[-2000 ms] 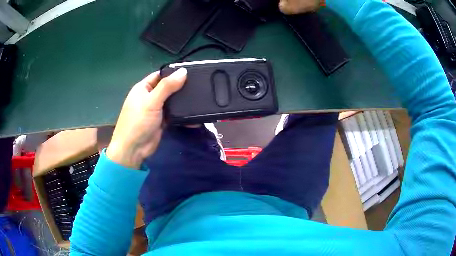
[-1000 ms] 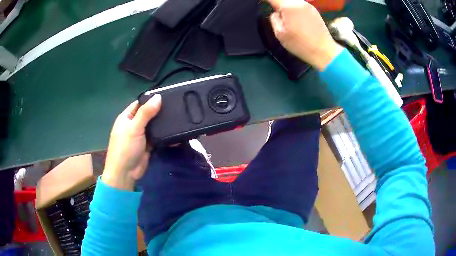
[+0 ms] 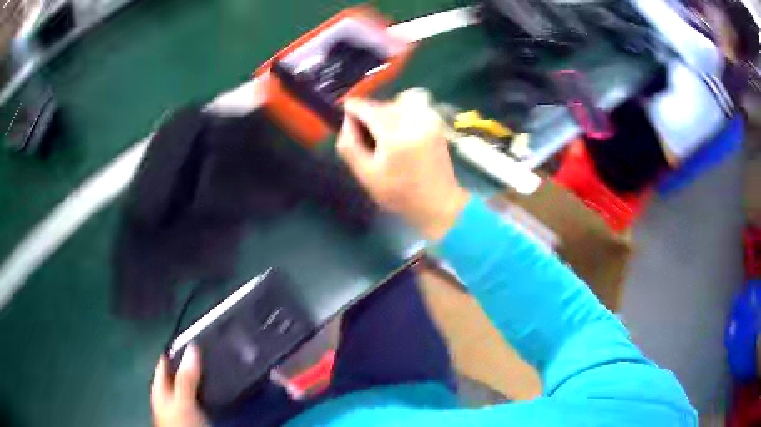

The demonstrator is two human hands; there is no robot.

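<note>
The picture is blurred. My left hand (image 3: 177, 390), cut off by the bottom edge, grips the lower left end of the black device unit (image 3: 246, 342), its silver-white strip facing up-left. The unit is tilted over the bench edge. My right hand (image 3: 400, 158) is at the near corner of the orange-red parts box (image 3: 300, 123), which holds dark pieces. Its fingers are curled; whether they hold anything cannot be told. A pile of flat black panels (image 3: 242, 179) lies between the hands, badly blurred.
Right of my right hand lie yellow-handled pliers (image 3: 482, 125) and a white mallet handle (image 3: 499, 164). A pink-edged dark item (image 3: 588, 108) is farther right. An open carton (image 3: 480, 334) stands below the bench. Another person's light sleeve (image 3: 688, 104) shows at upper right.
The view has swung right and tilted, bringing the orange-red box into full view. My right hand has moved from the panel pile to the box. My left hand still holds the unit.
</note>
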